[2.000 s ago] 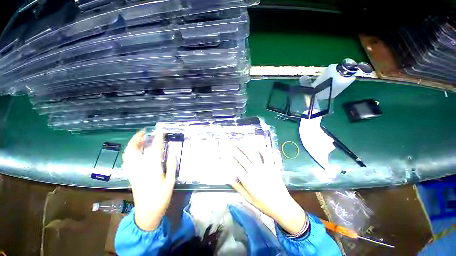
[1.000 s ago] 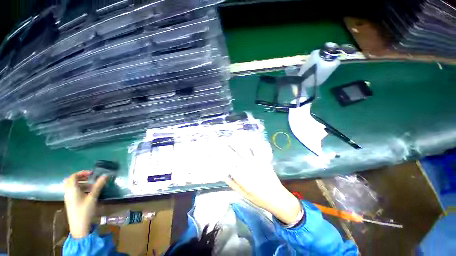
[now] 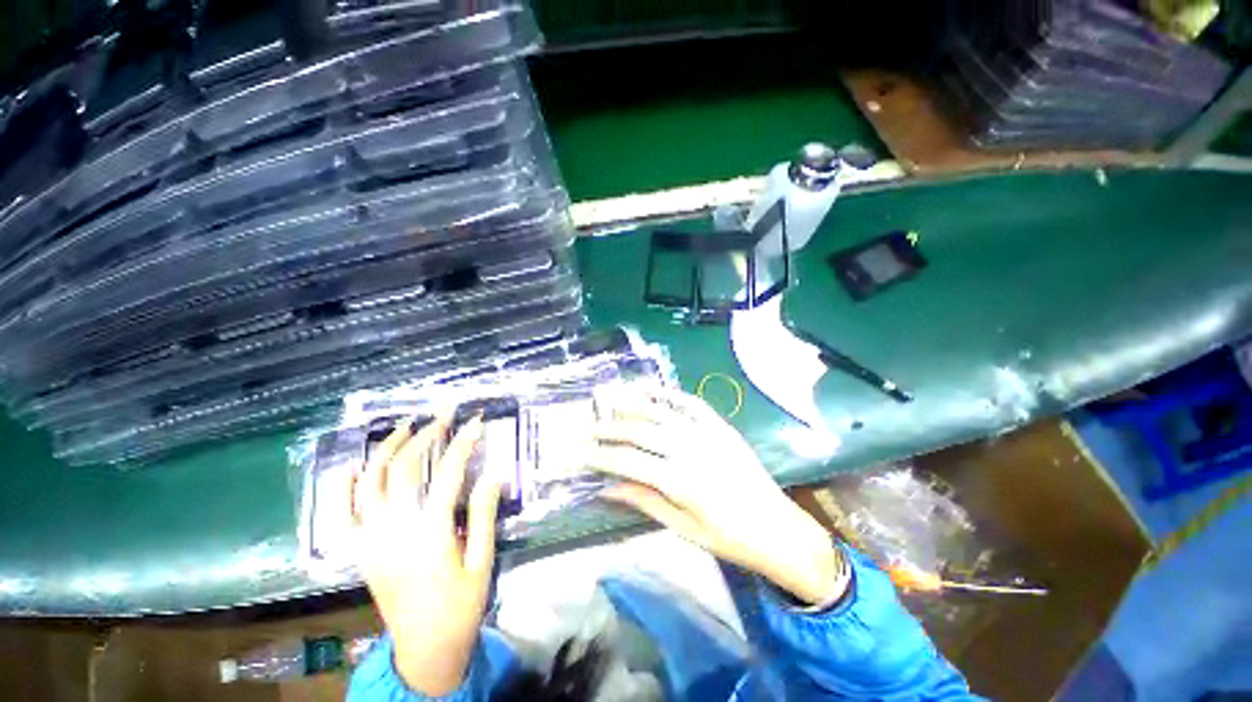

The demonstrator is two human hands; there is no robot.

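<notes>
A small clear blister tray (image 3: 556,510) in shiny, crinkled film lies at the bench's front edge, with a row of pale, dark-bordered phone panels (image 3: 334,497) in it. My left hand (image 3: 429,542) lies palm down over the tray's left part, fingers spread on the panels. My right hand (image 3: 693,473) lies flat over its right part, fingers slightly apart. No clear grip shows in either hand; the fingers hide parts of the panels, and glare washes out detail.
Large blister trays (image 3: 316,206) are stacked behind left. Right of my hands are a rubber band (image 3: 720,395), white cloth (image 3: 776,359), dark tweezers-like tool (image 3: 851,362), black-framed panels (image 3: 721,274) against a white bottle (image 3: 796,199), and a black phone unit (image 3: 879,263). An orange-handled tool (image 3: 917,579) lies below the bench.
My left hand has moved from the bench at the left, where it held a dark-bordered panel, back onto the tray. The lone panel at the left is gone from the bench. The view has shifted.
</notes>
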